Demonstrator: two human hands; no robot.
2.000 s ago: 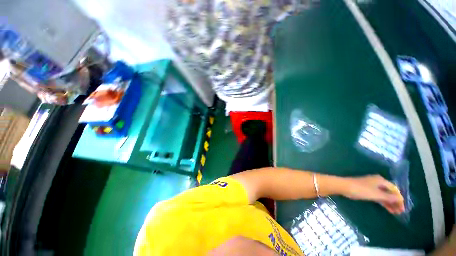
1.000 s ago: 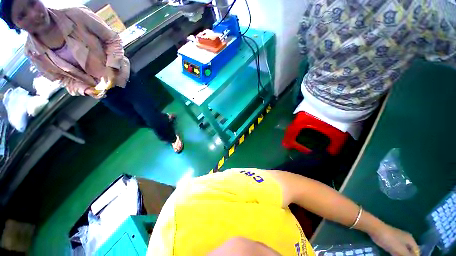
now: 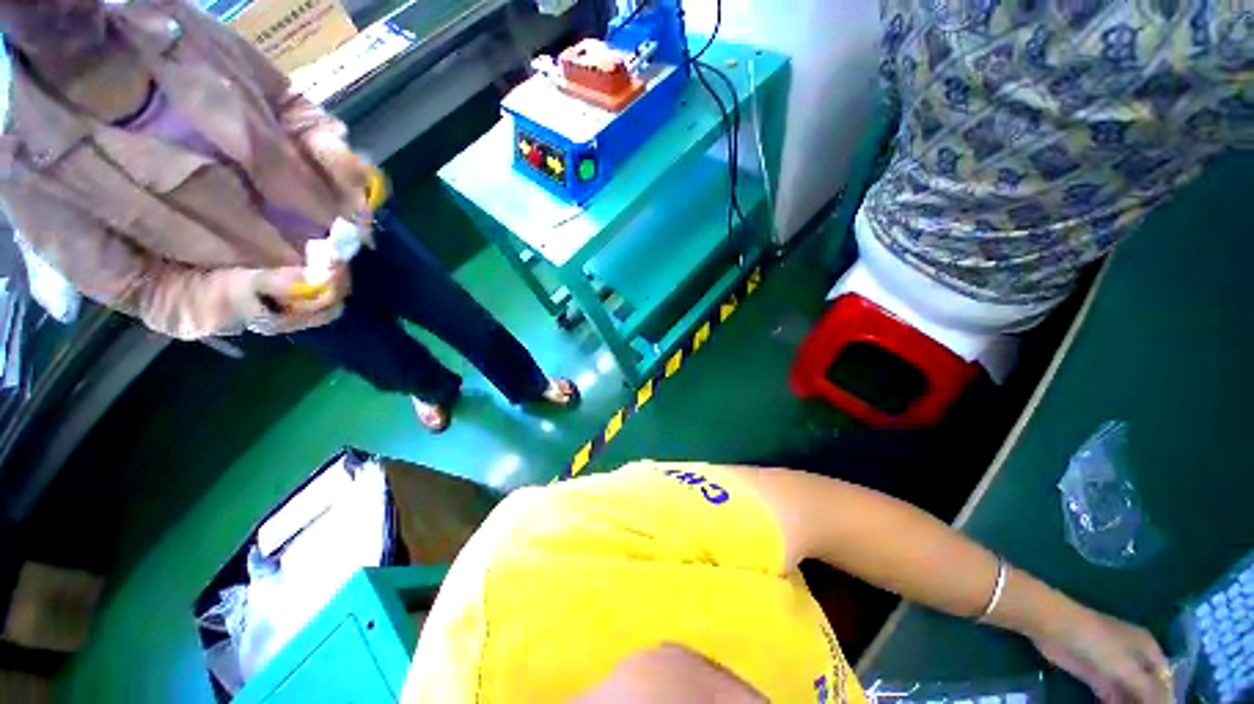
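Note:
My left hand (image 3: 1111, 660) is at the lower right, over the green worktop (image 3: 1185, 296), with a bracelet at the wrist. Its fingertips are at the edge of a clear bag and are blurred; whether they hold anything cannot be told. A clear bag with rows of pale blue-white pieces (image 3: 1231, 622) lies just beyond the fingers, cut off by the right edge. Another bag with pale pieces (image 3: 963, 696) shows at the bottom edge, near my yellow shirt. A crumpled clear bag (image 3: 1100, 495) lies above my hand. My right hand is out of the picture.
A person in a pinkish jacket (image 3: 179, 165) stands at left, holding something white. A person in a patterned top (image 3: 1018, 151) sits on a red stool (image 3: 880, 360). A blue machine (image 3: 591, 131) stands on a teal table (image 3: 550, 234). An open box (image 3: 323, 530) is at lower left.
The view has swung left, away from the belt, which is no longer in view. The jacketed person has come closer. My left hand remains by the clear bags.

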